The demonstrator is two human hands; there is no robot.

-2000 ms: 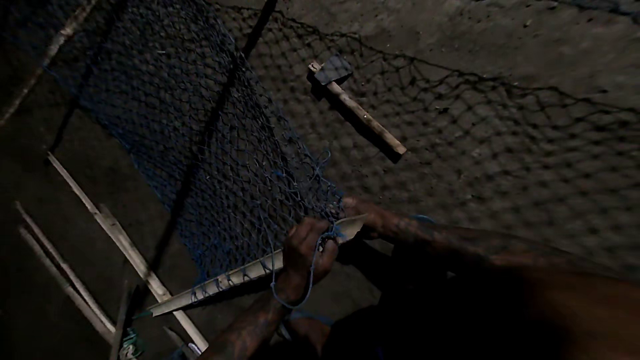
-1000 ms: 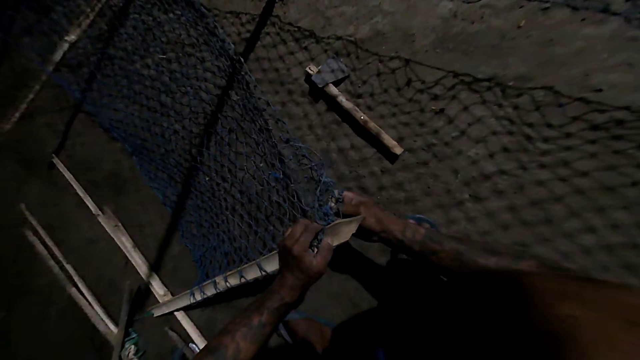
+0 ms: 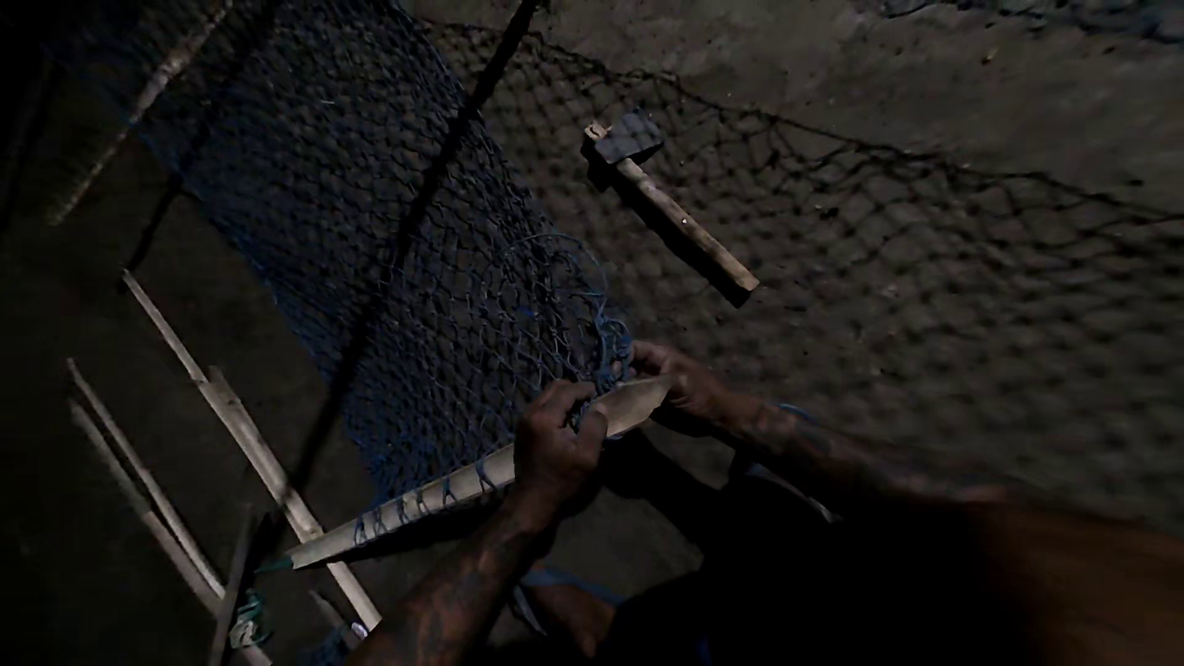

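A blue cord net (image 3: 444,277) stretches from the upper left down to a pale wooden slat (image 3: 416,504), and cord loops lash its edge around the slat. My left hand (image 3: 560,439) grips the slat near its right end, thumb on top. At the slat's right tip is my right hand (image 3: 675,384), its fingers partly behind the wood beside a bunch of blue cord (image 3: 610,347). Whether those fingers pinch the cord or the slat is too dark to tell. Loose blue cord curves over the net just above both hands.
An axe (image 3: 684,217) with a wooden handle lies on the ground at upper right, among the net's mesh shadows. Several wooden sticks (image 3: 268,462) lie at lower left, near a green cord tangle (image 3: 248,620). Another stick (image 3: 143,102) crosses the upper left.
The large loop of blue cord that hung below my hands two seconds ago no longer shows there; a thin loop now arcs above them over the net. My left hand stays on the slat.
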